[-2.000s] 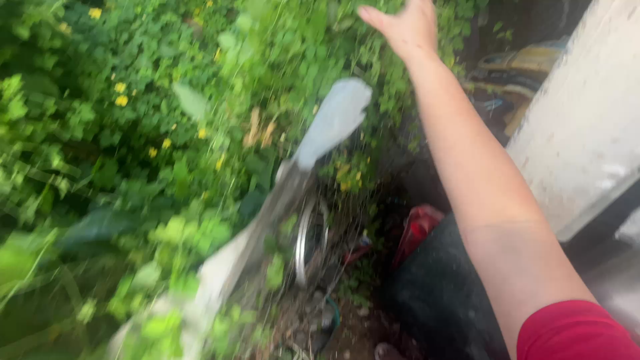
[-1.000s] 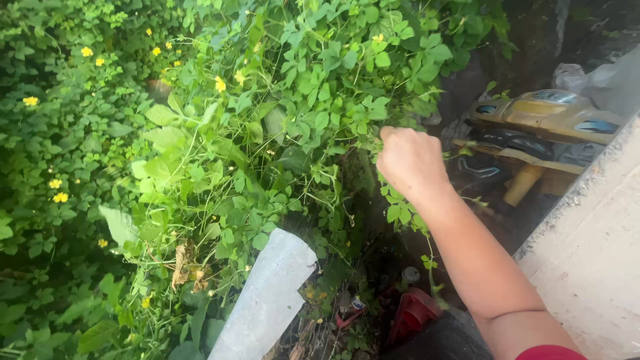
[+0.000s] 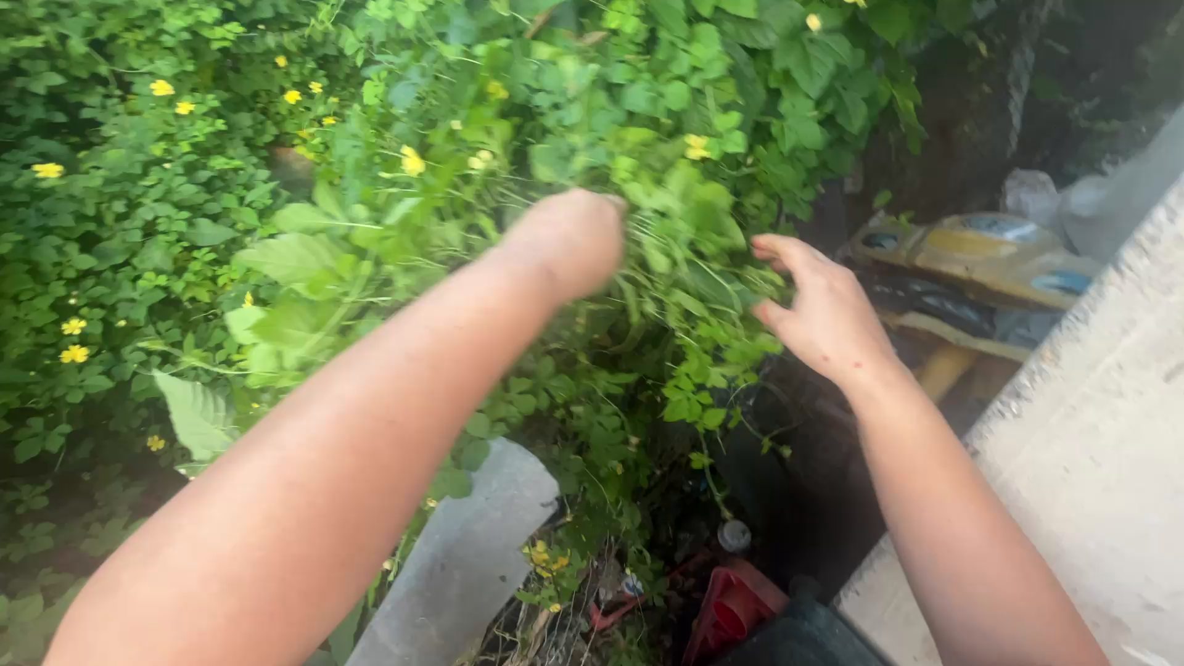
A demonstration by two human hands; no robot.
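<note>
Leafy green vines with small yellow flowers fill the upper middle. My left hand, blurred, is closed among the stems, gripping a bunch of them; its fingers are largely hidden. At the right edge of the foliage, my right hand has thumb and fingers spread toward the leaves, with nothing held between them. Below my left hand, a grey curved sheet slants up out of the undergrowth.
A rough-edged pale slab stands on the right. Behind it lie stacked yellowish objects and cloudy plastic. A red plastic container and a dark green container edge sit low down; dense flowering growth covers the left.
My left hand has come into view among the vines. My right hand, a closed fist at the leaves one second ago, has opened.
</note>
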